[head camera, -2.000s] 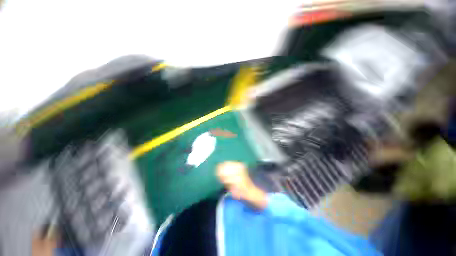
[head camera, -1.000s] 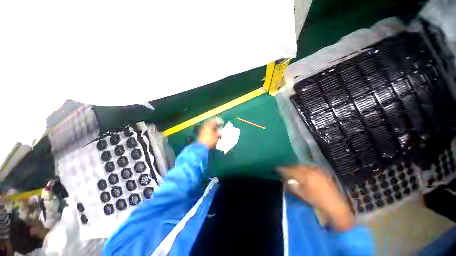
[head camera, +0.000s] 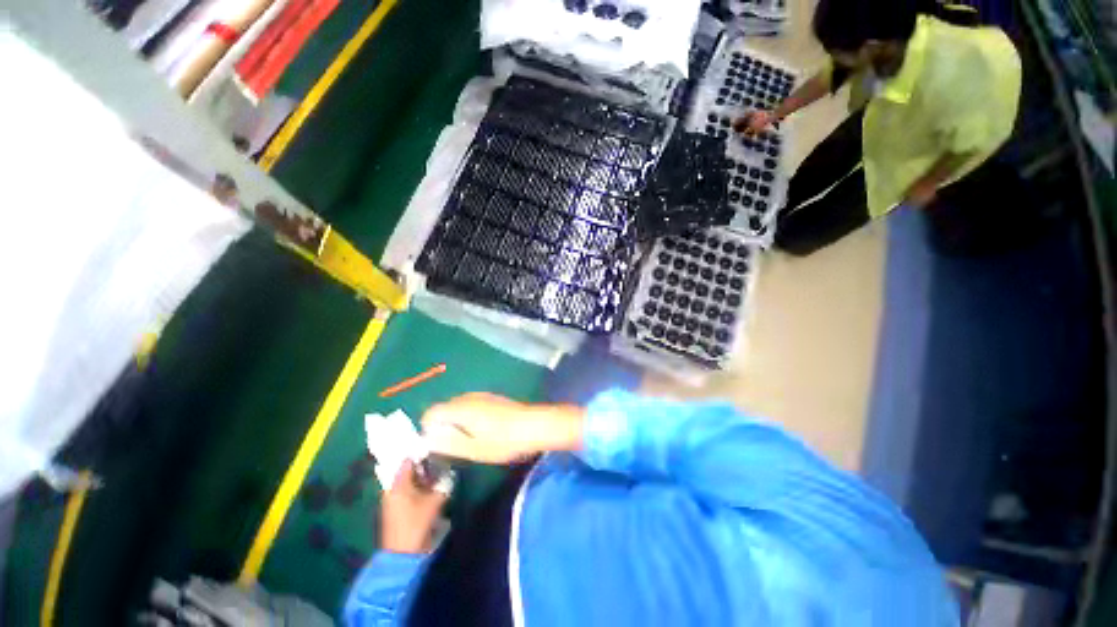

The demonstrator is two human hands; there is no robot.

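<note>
My left hand is low in the view, its fingers closed around a small black moulded part. My right hand is just above it, fingers bent towards the part; whether it holds anything cannot be told. A crumpled white wipe lies on the green mat beside both hands. An orange-red stick lies beyond the wipe. Several dark round parts lie blurred on the mat to the left of my left hand.
A black ribbed blister tray on white sheeting lies beyond the mat. White trays of black parts stand right of it. A person in yellow-green reaches to another tray. A yellow-edged post stands at the mat's corner.
The view has swung right, bringing the person and tray stacks in. My right hand, apart from my left a second ago, is now beside it.
</note>
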